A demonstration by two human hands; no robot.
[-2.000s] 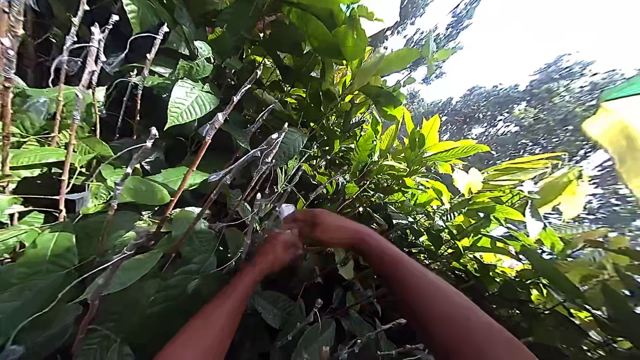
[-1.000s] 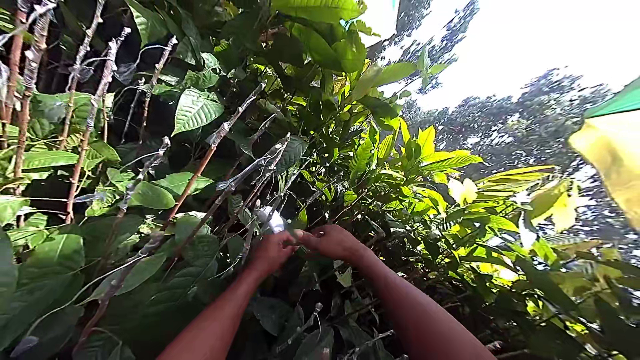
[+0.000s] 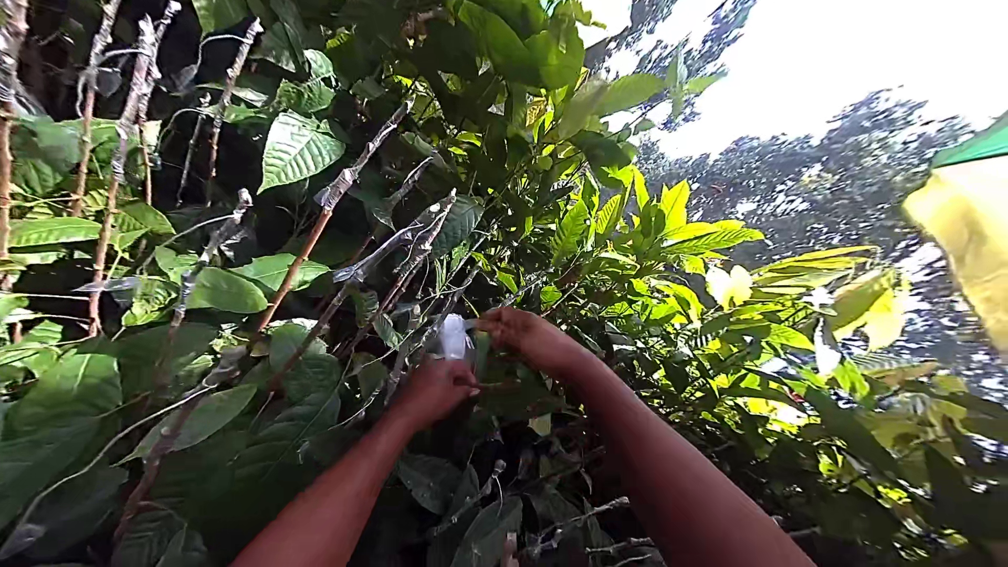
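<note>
My left hand (image 3: 441, 386) is closed around the lower part of a white roll of film or tape (image 3: 454, 337), below the centre of the head view. Just above and to the right, my right hand (image 3: 524, 335) pinches something thin and pale beside the roll; whether it is the roll's loose end cannot be made out. Left of the hands lean cut plant stems (image 3: 339, 189) with clear plastic film wrapped around their upper parts. Another wrapped, forked stem (image 3: 394, 240) rises just above my left hand.
Large green leaves (image 3: 299, 150) and several more wrapped stems (image 3: 118, 165) stand at the left. Sunlit foliage (image 3: 693, 236) fills the right middle. A yellow and green cloth or sheet (image 3: 969, 228) hangs at the right edge. Thin bare twigs (image 3: 583, 520) stick out below the hands.
My hands were together at first; now they are slightly apart, the right one higher. The white roll shows more fully above my left hand than two seconds ago.
</note>
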